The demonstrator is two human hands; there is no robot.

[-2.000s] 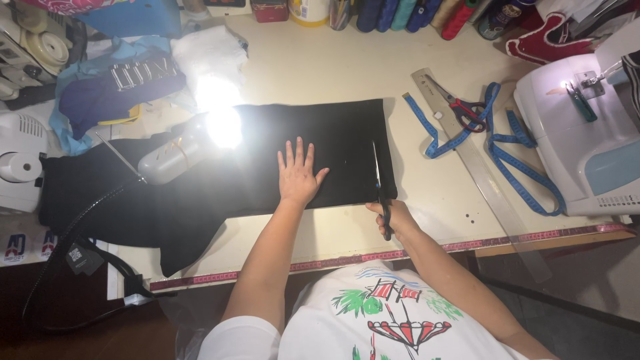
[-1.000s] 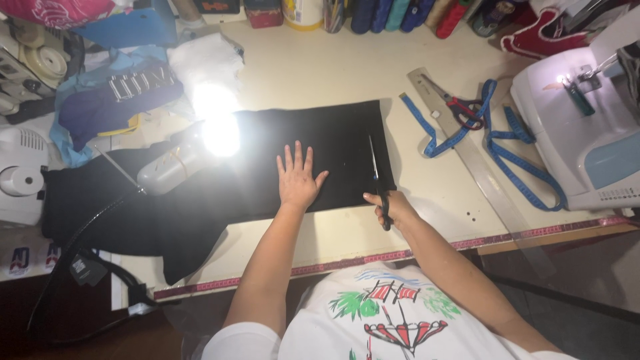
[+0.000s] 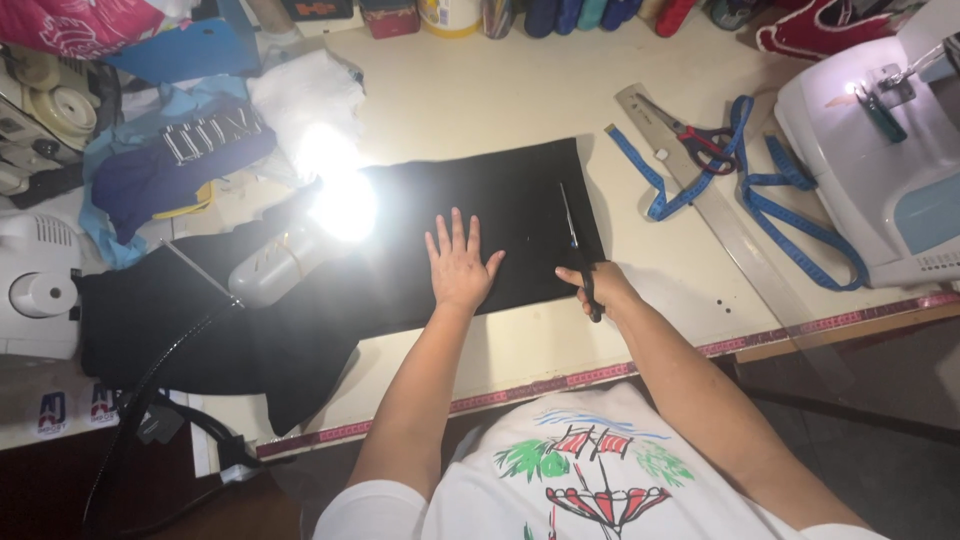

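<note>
Black fabric (image 3: 517, 187) lies spread on the pale work table, its straight end at the right and its wider part reaching left beneath the lamp. My left hand (image 3: 459, 270) rests flat on it, palm down with fingers spread. At the fabric's lower right corner, my right hand (image 3: 600, 289) grips black-handled scissors (image 3: 568, 214). Their narrow blades point away from me over the fabric, near its right edge, and look closed or nearly so. Glare from the lit lamp (image 3: 274, 266) hides part of the fabric's upper left.
Right of the fabric are a clear ruler (image 3: 735, 240), red-handled scissors (image 3: 705, 142) and a blue tape measure (image 3: 806, 229), beside a sewing machine (image 3: 885, 180). Folded garments (image 3: 180, 172) and another machine (image 3: 37, 285) stand left. Thread spools (image 3: 566, 15) line the back. A pink measuring strip (image 3: 540, 386) follows the front edge.
</note>
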